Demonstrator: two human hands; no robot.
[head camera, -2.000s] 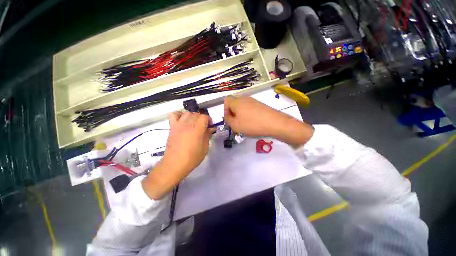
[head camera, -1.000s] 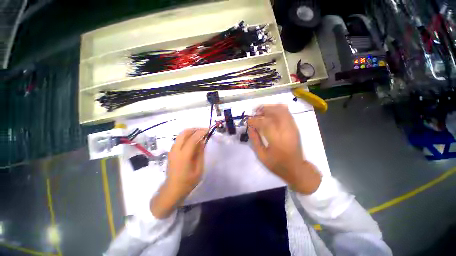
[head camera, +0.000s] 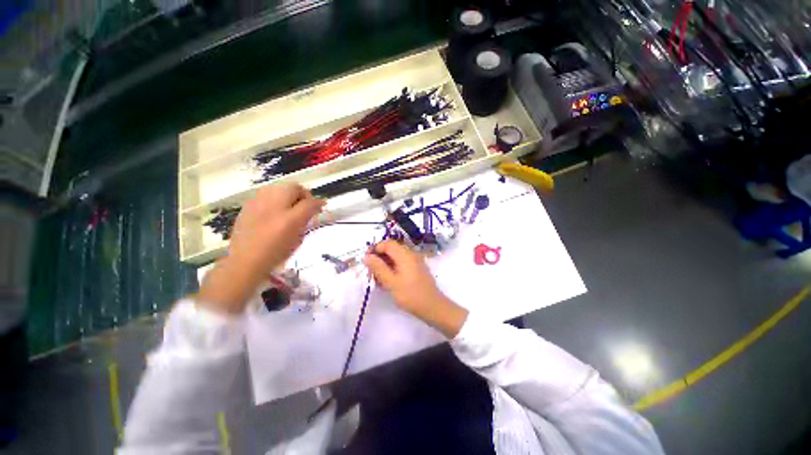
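The wire harness (head camera: 411, 226) lies across the upper middle of the white board (head camera: 445, 298), with dark wires fanning out to the right. My right hand (head camera: 405, 277) is at its lower edge, fingertips pinched on a dark wire. A long black branch wire (head camera: 358, 329) runs from there down over the board's front edge. My left hand (head camera: 271, 227) is raised at the board's upper left, in front of the tray's edge, fingers pinched. A thin dark line runs from it toward the harness. A black connector (head camera: 274, 299) lies at the board's left end.
The cream parts tray (head camera: 200, 200) behind the board holds a red and black wire bundle (head camera: 342, 142) and a black bundle. Tape rolls (head camera: 487, 75) and a grey machine (head camera: 565, 89) stand right. A red ring (head camera: 486, 255) and a yellow piece (head camera: 526, 175) lie on the right.
My left hand has moved up and left, away from the harness. My right hand has moved left to the harness's lower edge. The view has shifted and tilted.
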